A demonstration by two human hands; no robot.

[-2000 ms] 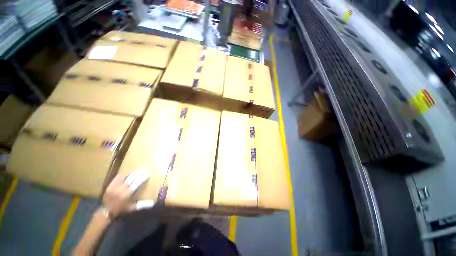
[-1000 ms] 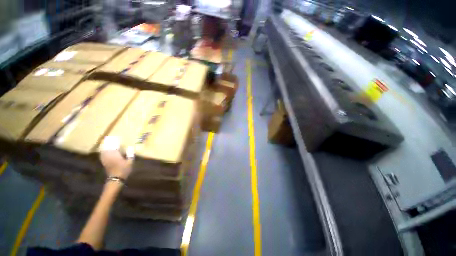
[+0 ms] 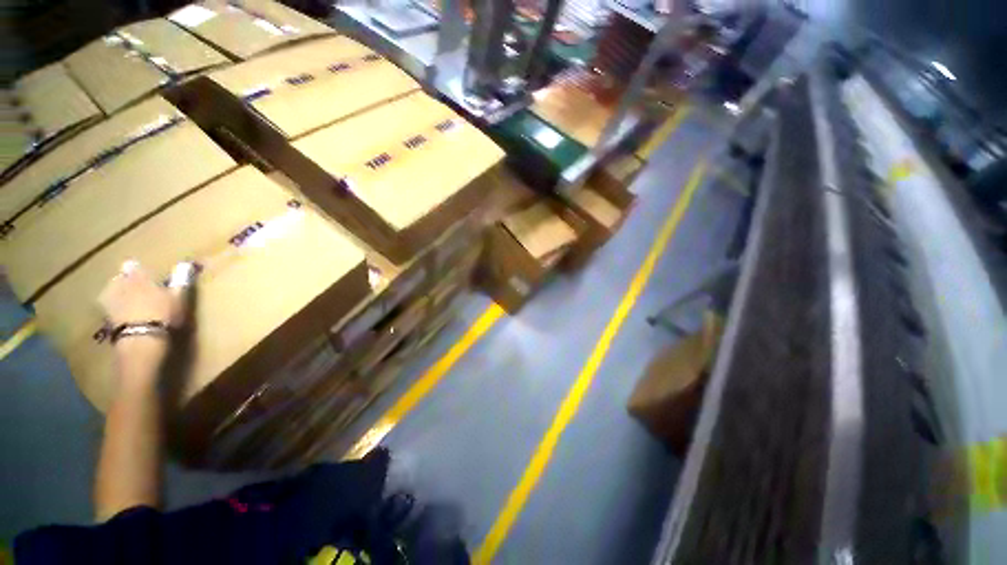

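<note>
My left hand (image 3: 141,298), with a bracelet at the wrist and white coverings on some fingertips, rests palm down on a sealed carton (image 3: 282,276) at the near left. Its visible fingers are apart and it appears to hold nothing; the image is blurred. The carton is tan, with dark printed tape along its top. More sealed cartons stand close behind and beside it, including a taped one (image 3: 403,166) across a dark gap. My right hand is not in view.
Yellow lines (image 3: 596,359) run along the grey floor (image 3: 502,381) right of the stack. Smaller cartons (image 3: 538,234) stand beyond its right side. A brown box (image 3: 671,381) sits beside long conveyor-like machinery (image 3: 773,331). A green-topped bench (image 3: 541,144) is behind.
The view has shifted and tilted around the stack's right side. My left hand has moved from the first carton to the one at the stack's near right corner. The cartons look unmoved.
</note>
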